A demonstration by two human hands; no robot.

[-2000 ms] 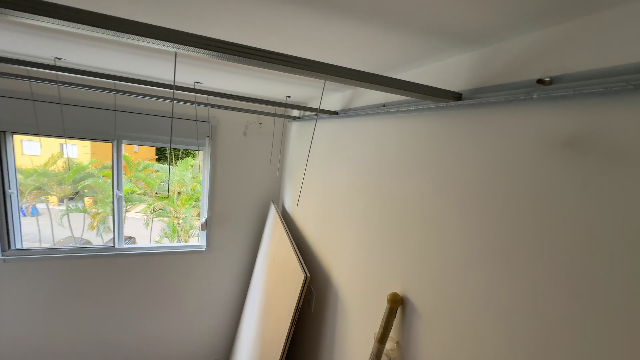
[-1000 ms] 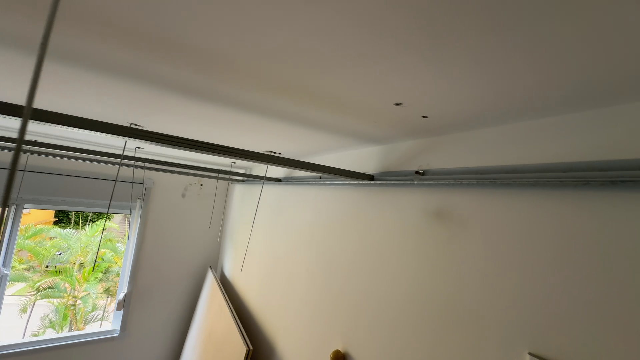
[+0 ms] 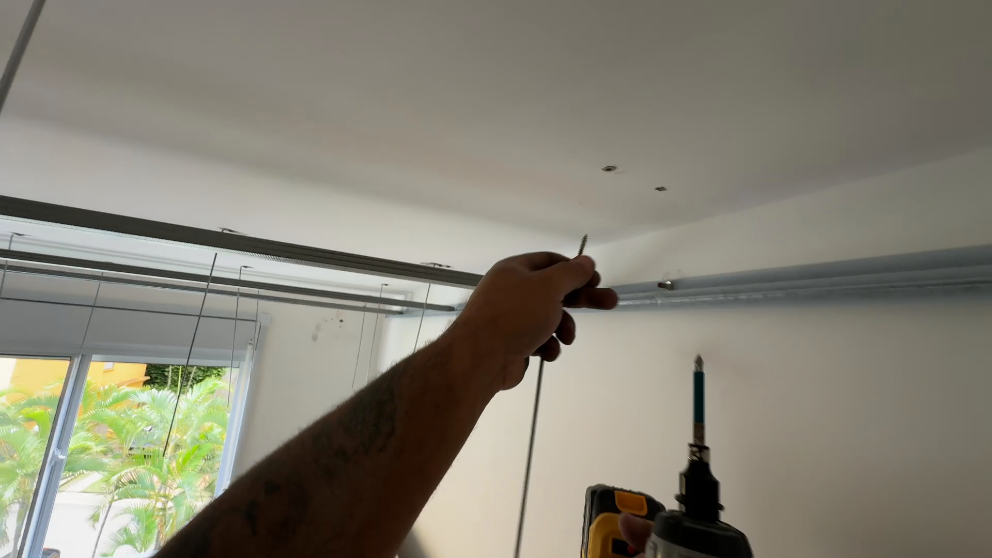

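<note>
Raised in the middle of the view, my left hand (image 3: 535, 302) pinches a screw (image 3: 583, 245) between thumb and finger, its threaded tip pointing up. At the bottom edge stands a cordless driver (image 3: 701, 535), yellow and black, with a long screwdriver bit (image 3: 699, 395) pointing upward. Only a small part of my right hand (image 3: 635, 531) shows, against the driver; the rest is out of frame. Above the screw, the ceiling has two small holes or fixings, one (image 3: 609, 168) left of the other (image 3: 660, 188).
A long metal ceiling profile (image 3: 232, 242) runs from the left to behind my left hand. A metal wall track (image 3: 814, 277) follows the right wall. Several thin wires or rods hang from the ceiling, one (image 3: 530, 457) just below my hand. A window (image 3: 155, 434) is at lower left.
My left hand with the screw and the driver have come into view; neither shows in the earlier frames. The view has shifted up and right since the oldest frame.
</note>
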